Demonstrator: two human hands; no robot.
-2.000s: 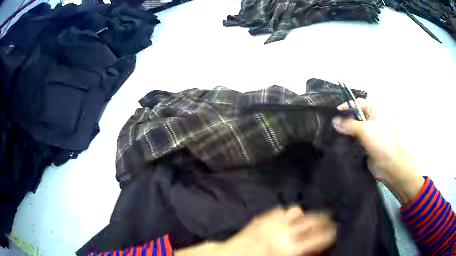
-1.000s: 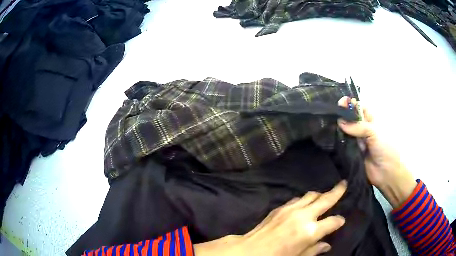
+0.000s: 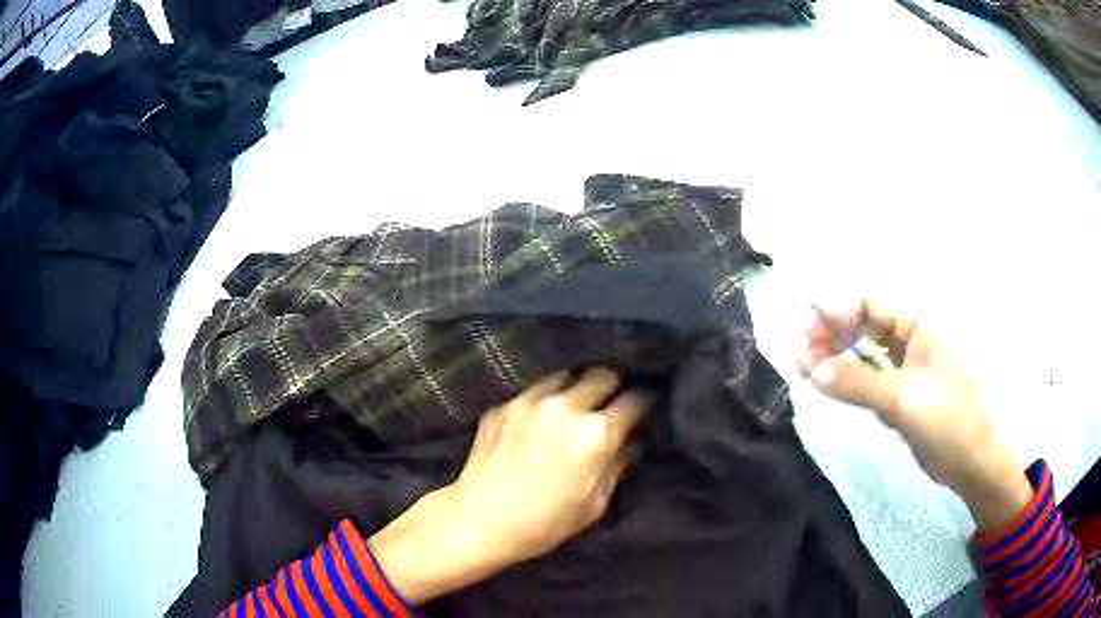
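Observation:
The plaid garment (image 3: 483,260) lies bunched on the white table in front of me, with its dark lining (image 3: 676,519) spread toward me. A dark band (image 3: 604,296) lies across the plaid. My left hand (image 3: 531,465) is on the lining just below the plaid, fingers curled into the cloth; its fingertips are partly hidden in the folds. My right hand (image 3: 906,386) is raised to the right of the garment, apart from it. It holds the small thread snips (image 3: 863,347) between thumb and fingers; they are blurred.
A heap of navy garments (image 3: 85,254) lies along the left side. Other plaid pieces (image 3: 628,36) are piled at the top of the white table (image 3: 398,133). A narrow dark strip (image 3: 942,27) and brownish cloth (image 3: 1069,48) lie at the far top right.
My right hand has let go of the garment's right edge and moved down and away from it with the snips. My left hand has moved up and left on the lining. The garment appears further left.

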